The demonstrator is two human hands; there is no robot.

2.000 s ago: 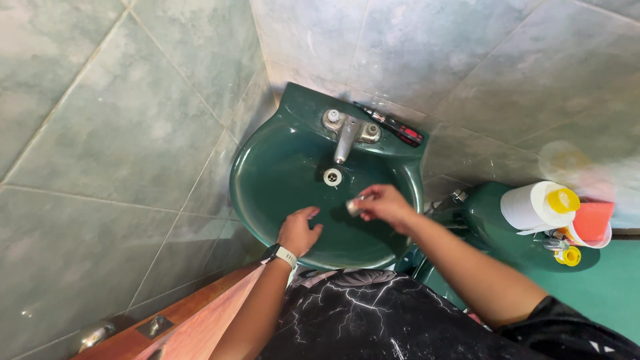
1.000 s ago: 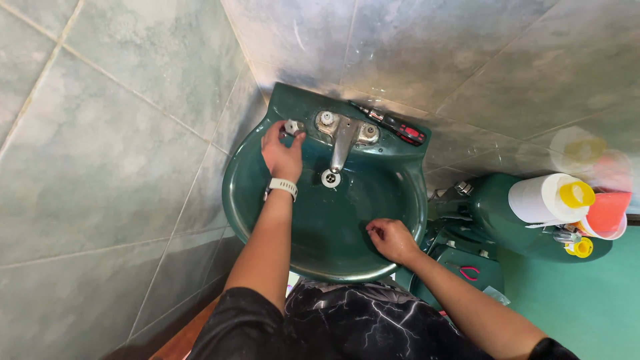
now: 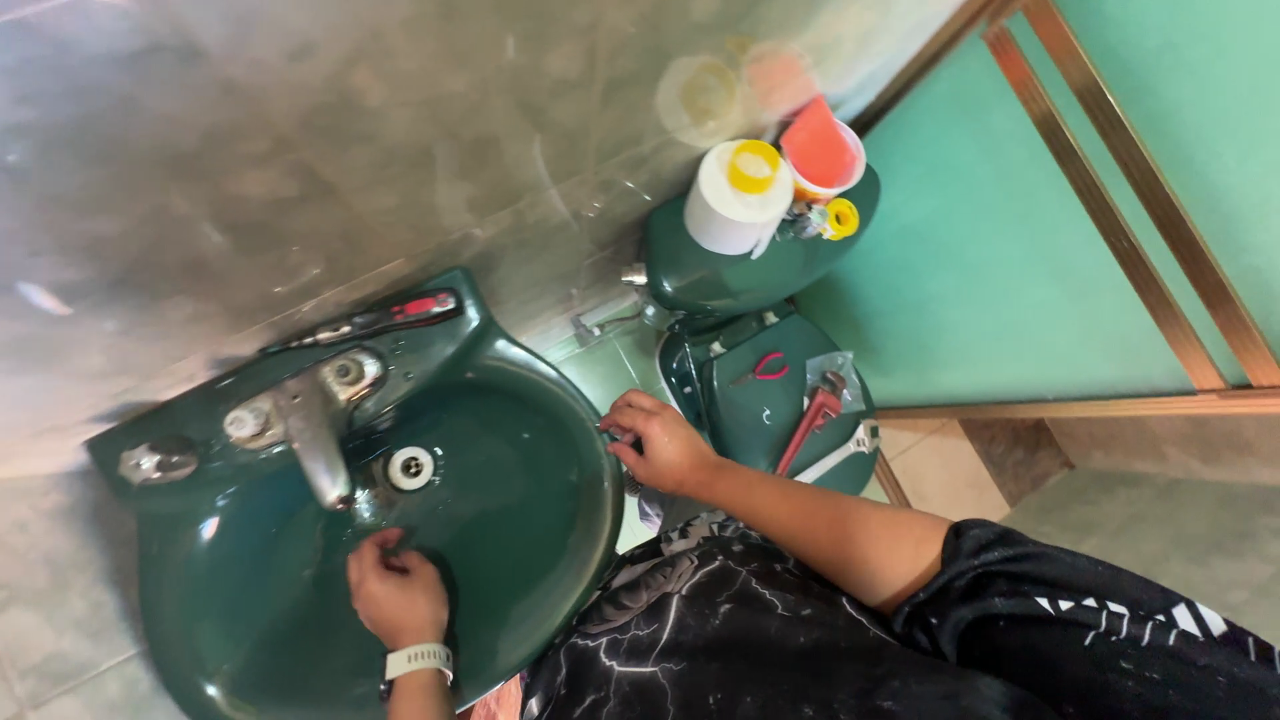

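My left hand [image 3: 397, 590], with a pale watch band at the wrist, hovers over the bowl of the green washbasin [image 3: 520, 560], fingers curled; whether it holds anything is unclear. Just past the basin's right rim is my right hand [image 3: 655, 442], fingers bent, with a small thin thing perhaps at the fingertips. The chrome faucet [image 3: 315, 440] has its handles off, and its spout points toward the white drain fitting [image 3: 410, 467]. A clear faucet handle [image 3: 158, 461] lies on the basin's left corner. Behind the faucet rests a red-and-black hand tool [image 3: 400, 312].
On the closed toilet lid [image 3: 740, 400] lie red-handled pliers [image 3: 768, 367], a red pipe wrench [image 3: 815, 420] and an adjustable wrench [image 3: 845, 450]. A paper roll [image 3: 735, 205], a tub [image 3: 830, 165] and a yellow tape spool [image 3: 841, 218] stand on the tank. A green glass panel [image 3: 1000, 250] is at right.
My left hand has left the handle at the basin's left corner and is over the bowl. My right hand has moved from the bowl to beyond the right rim. The view has swung right.
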